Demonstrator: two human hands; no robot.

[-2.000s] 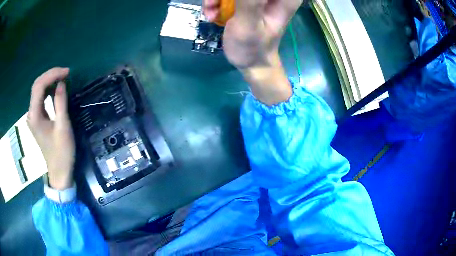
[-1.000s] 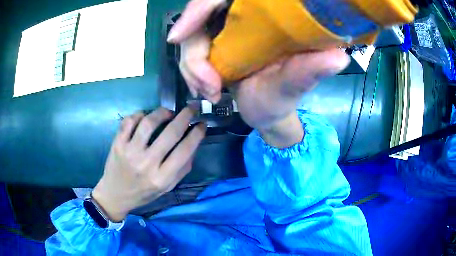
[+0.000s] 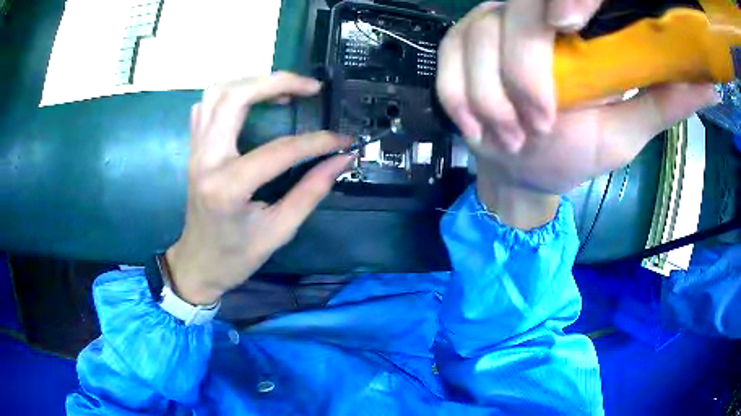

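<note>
The black housing [image 3: 378, 89] lies open below my hands, with ribs and a thin bright line in its upper part and white pads [image 3: 422, 153] in its lower part. My right hand [image 3: 536, 122] grips the orange-yellow electric screwdriver [image 3: 642, 65] over the housing's right side; its bit is hidden or too small to make out. My left hand [image 3: 244, 179] reaches over the housing's left edge. Its thumb and index fingertips are close together at the lower left compartment, near a thin dark piece; whether they hold it is unclear. Another finger touches near the left rim.
A cream-white sheet [image 3: 195, 49] with narrow grey-green strips [image 3: 138, 41] lies left of the housing on the green surface. A stack of cream cardboard sheets [image 3: 678, 195] stands at the right. A black cord or bar crosses at the right edge. A blue sleeve shows at the far right.
The view has shifted, and the housing came beneath my hands from the left. The screwdriver has moved over to the housing and now sits further right, uncovering more of it. My left thumb and index fingertips have drawn together.
</note>
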